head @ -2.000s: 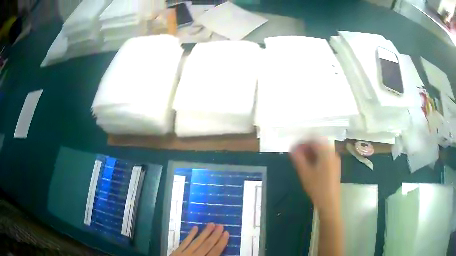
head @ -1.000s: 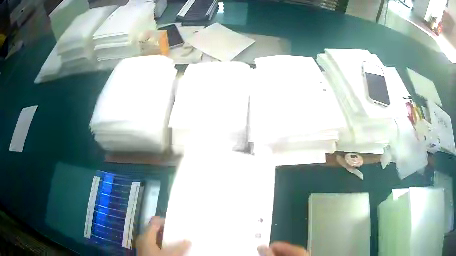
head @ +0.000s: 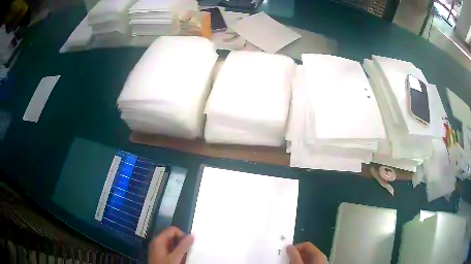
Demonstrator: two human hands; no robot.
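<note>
A bright white backing sheet (head: 242, 211) lies in front of me, with two tiny dark marks near its lower right. A thin grey edge shows along its left and top sides. The cell matrix that was there is hidden. My left hand (head: 169, 246) pinches the sheet's left edge between thumb and fingers. My right hand (head: 305, 253) is at its right edge, thumb on the sheet, partly cut off by the frame's bottom. A pile of blue cell matrices (head: 131, 193) with white side strips lies to the left.
Two film stacks (head: 168, 85) (head: 251, 95), a backing sheet stack (head: 341, 103) and an untidy stack with a phone (head: 418, 99) stand behind. A tape roll (head: 386, 174) lies before them. Glass panes (head: 364, 234) are at right. A loose white strip (head: 41, 98) lies far left.
The white sheet came from the third stack's direction and now lies flat over the blue cell matrix. My right hand has moved from the stack to the sheet's right edge. The view has shifted.
</note>
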